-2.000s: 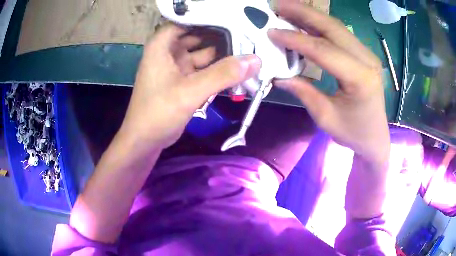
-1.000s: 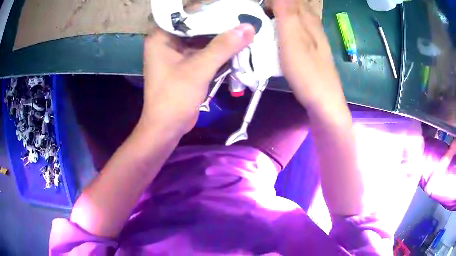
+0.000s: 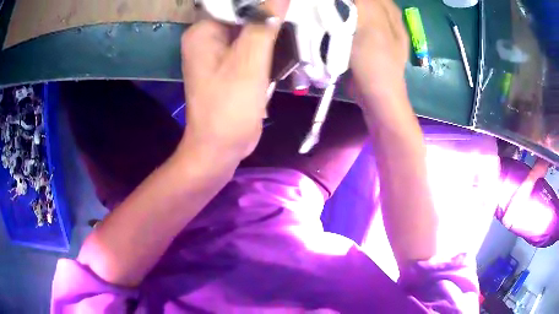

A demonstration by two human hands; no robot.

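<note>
The white model motorcycle body (image 3: 309,46) is held over the front edge of the bench at the top of the view, partly cut off by the frame. My left hand (image 3: 227,73) is closed on its left end, by a blurred dark part. My right hand (image 3: 379,49) is against its right side; its fingertips are hidden or cut off at the top. The exhaust pipe (image 3: 321,113) hangs down below the body, with a second thin stem partly behind my left hand. The small red tail light (image 3: 301,92) shows between them.
Brown cardboard (image 3: 92,18) lies on the green bench (image 3: 110,56). A green lighter (image 3: 415,34) and a thin metal rod (image 3: 461,52) lie at right. A white bottle is cut off at the top. A blue bin (image 3: 52,184) holds small metal parts. A person's sleeve (image 3: 530,205) shows far right.
The body has turned and moved slightly right and up, and the exhaust pipe appears more foreshortened. My left hand has moved up to the body's left end. My right hand has moved from the near side to the right side.
</note>
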